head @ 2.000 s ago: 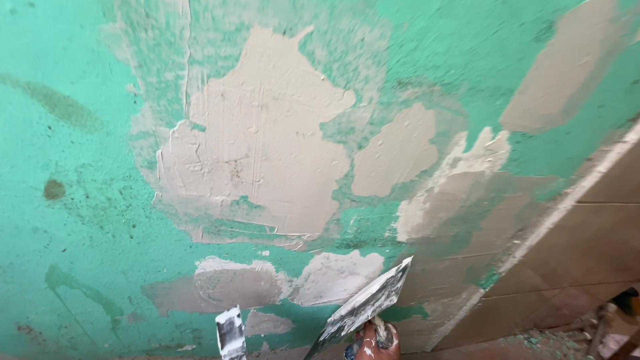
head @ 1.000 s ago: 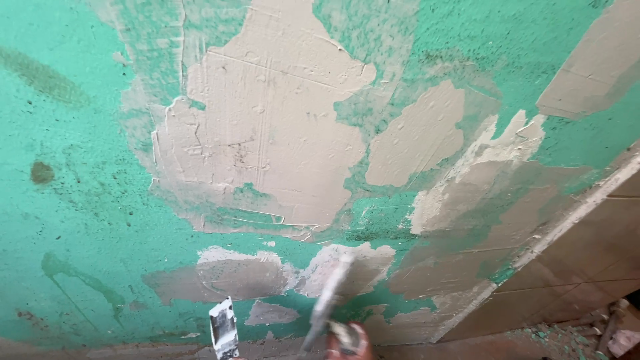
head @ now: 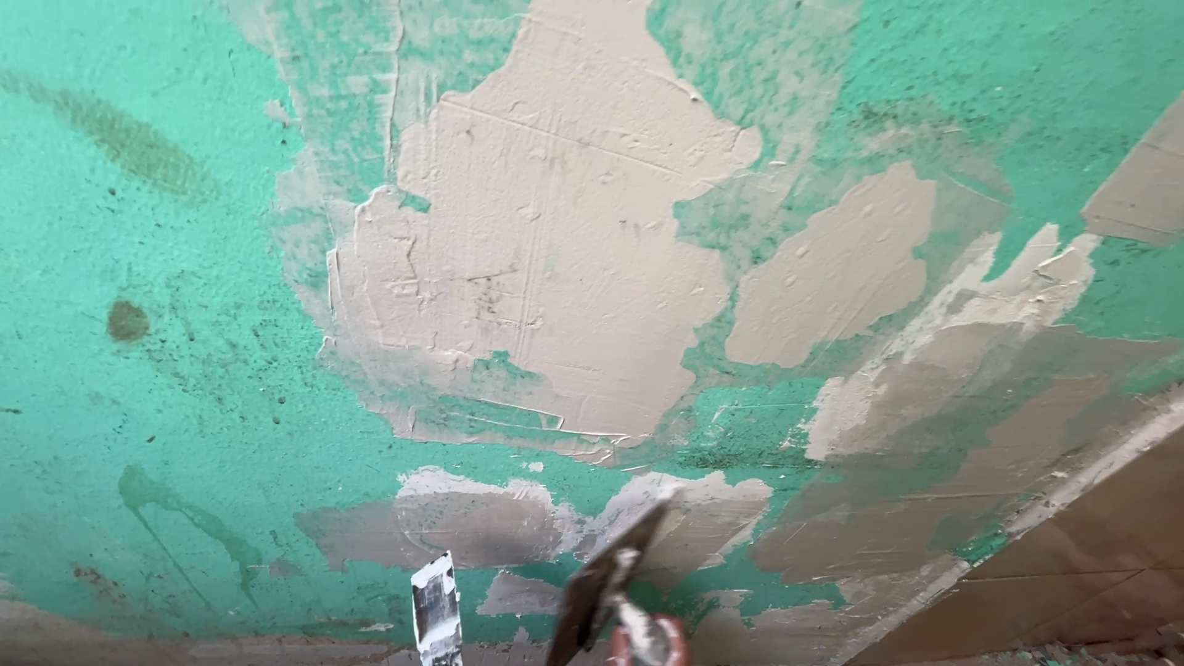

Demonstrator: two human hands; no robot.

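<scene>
At the bottom centre my right hand grips the handle of a wide, putty-smeared filling knife. Its blade is tilted, with the upper tip over a whitish filler patch low on the green painted wall; contact cannot be told. Left of it, a narrow putty knife blade, coated in white filler, points upward from the bottom edge. Whatever holds it lies below the view, and my left hand is not visible. A large beige filler patch covers the middle of the wall above both blades.
A pale ledge edge runs diagonally at the lower right, bordering brown tiles. Debris lies in the bottom right corner. More filler patches are on the wall at right, and a brown stain marks its left side.
The wide knife has turned from a flat, broad-faced slant to a steeper, more edge-on angle at the lower patches. The narrow blade stays upright to its left.
</scene>
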